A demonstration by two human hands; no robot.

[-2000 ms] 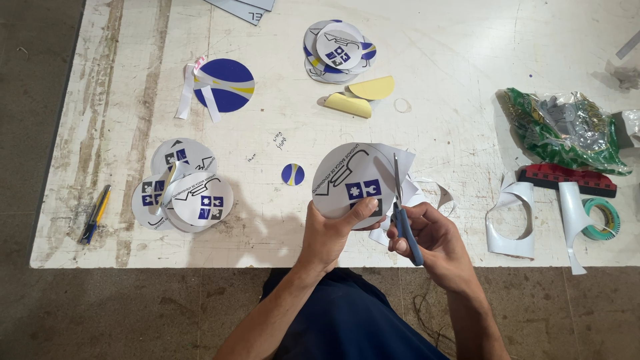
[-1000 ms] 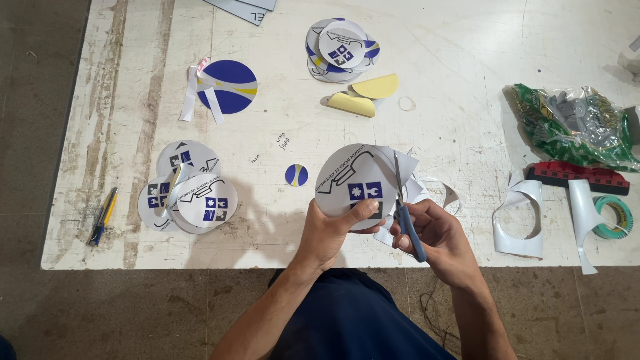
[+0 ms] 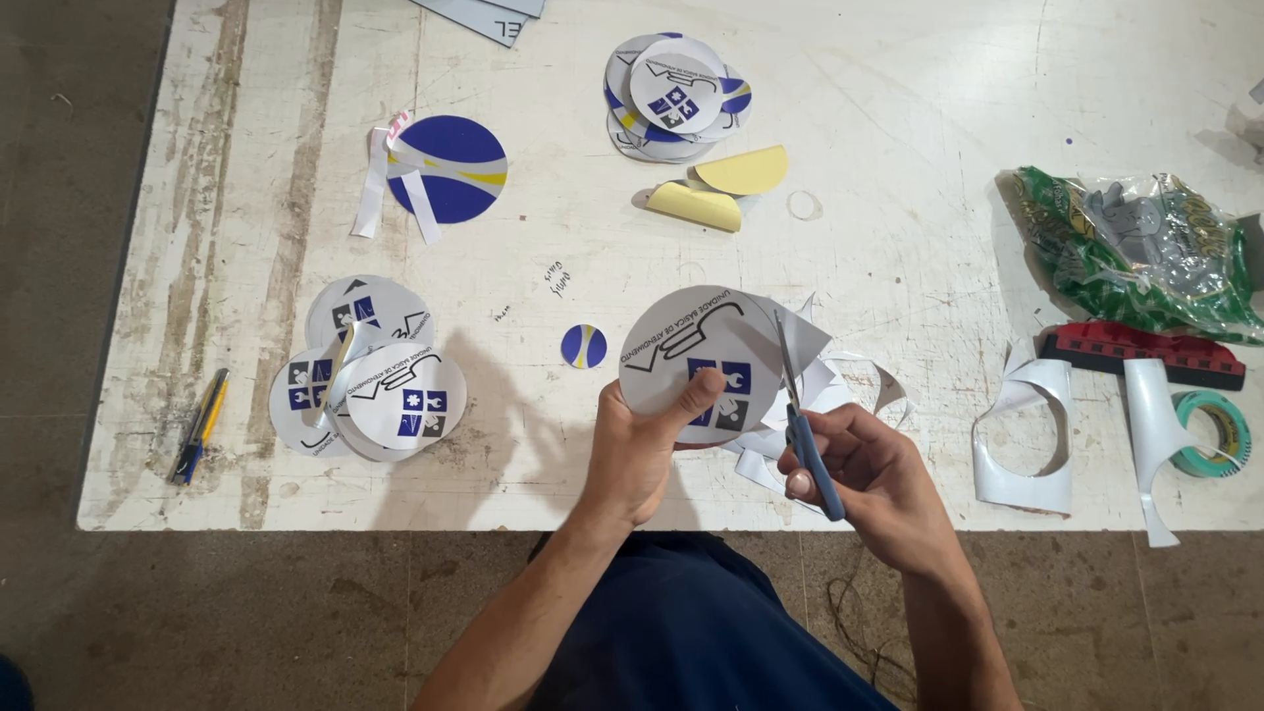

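My left hand (image 3: 647, 444) grips the lower left of a round white printed sticker (image 3: 671, 336), thumb on top of its printed squares. My right hand (image 3: 869, 474) holds blue-handled scissors (image 3: 812, 464), whose blades lie at the sticker's right edge, where a pointed piece of white margin sticks out. White curved offcuts (image 3: 879, 380) lie on the table under and beside the hands. Left of my left hand is a small round blue and yellow sticker (image 3: 584, 347). Farther left, several round white stickers (image 3: 407, 395) overlap in a pile.
On the white table (image 3: 553, 474) are a yellow utility knife (image 3: 201, 425), a large blue disc (image 3: 464, 138) with white strips, a second sticker pile (image 3: 676, 84) and yellow folded pieces (image 3: 741, 170). At right lie a green plastic bag (image 3: 1136, 247), a red-black tool (image 3: 1145, 355), green tape (image 3: 1211, 434) and offcuts (image 3: 1022, 474).
The sticker has turned slightly in my left hand between the earlier frames and now. The scissors stay at its right edge, in my right hand.
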